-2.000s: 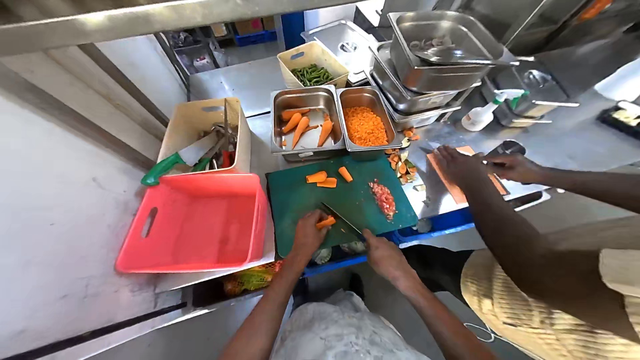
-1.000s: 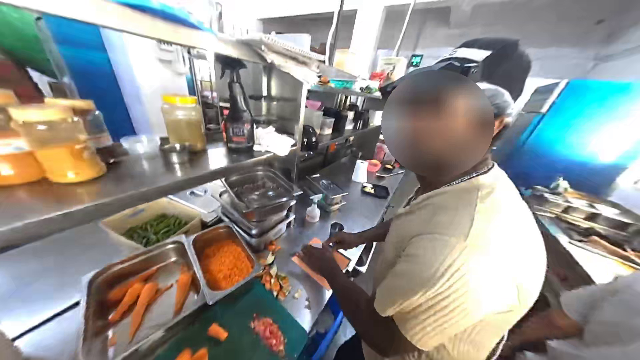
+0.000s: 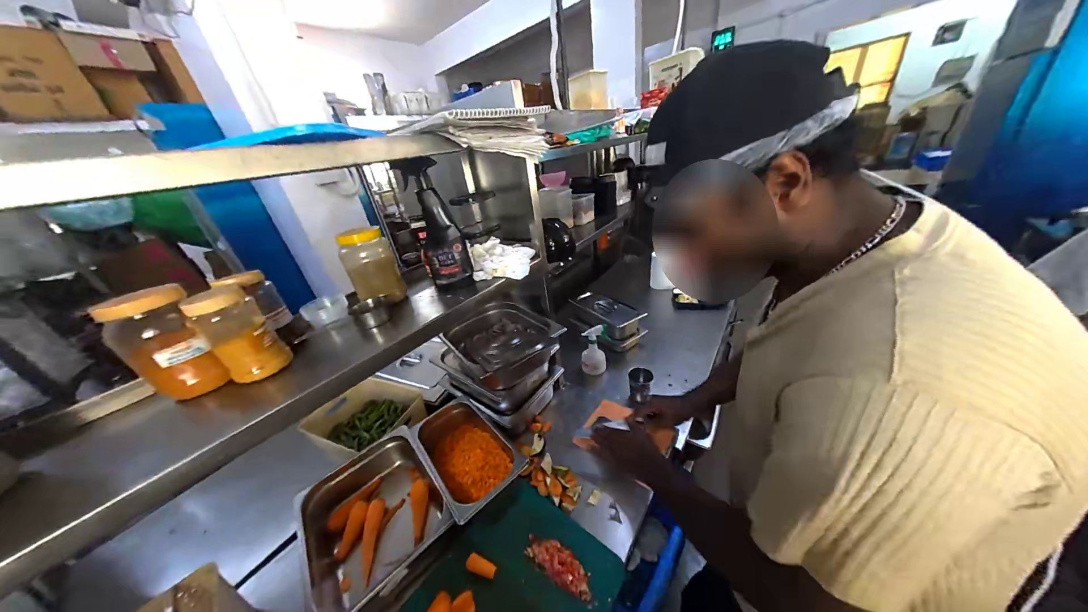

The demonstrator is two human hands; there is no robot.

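Neither of my hands shows now. At the bottom of the view lies the green cutting board (image 3: pixel 520 529), with cut carrot pieces (image 3: pixel 481 565) and a heap of chopped pinkish-red food (image 3: pixel 558 568) on it. Beyond its left edge a steel pan (image 3: pixel 308 518) holds whole peeled carrots (image 3: pixel 371 531). Beside that pan, a second steel pan (image 3: pixel 512 473) is filled with finely cut carrot (image 3: pixel 473 463). Carrot trimmings (image 3: pixel 552 480) lie on the steel counter past the board.
A co-worker in a cream shirt (image 3: pixel 901 408) leans in at the right, hands over an orange board (image 3: pixel 608 414). Stacked steel pans (image 3: pixel 501 374), a spray bottle (image 3: pixel 593 353) and a bin of green chillies (image 3: pixel 313 425) stand behind. A steel shelf (image 3: pixel 280 399) carries jars (image 3: pixel 161 340).
The view has swung up and right, away from my hands, which held a knife and a carrot piece over the green board two seconds ago. The co-worker's head has bent down toward the orange board.
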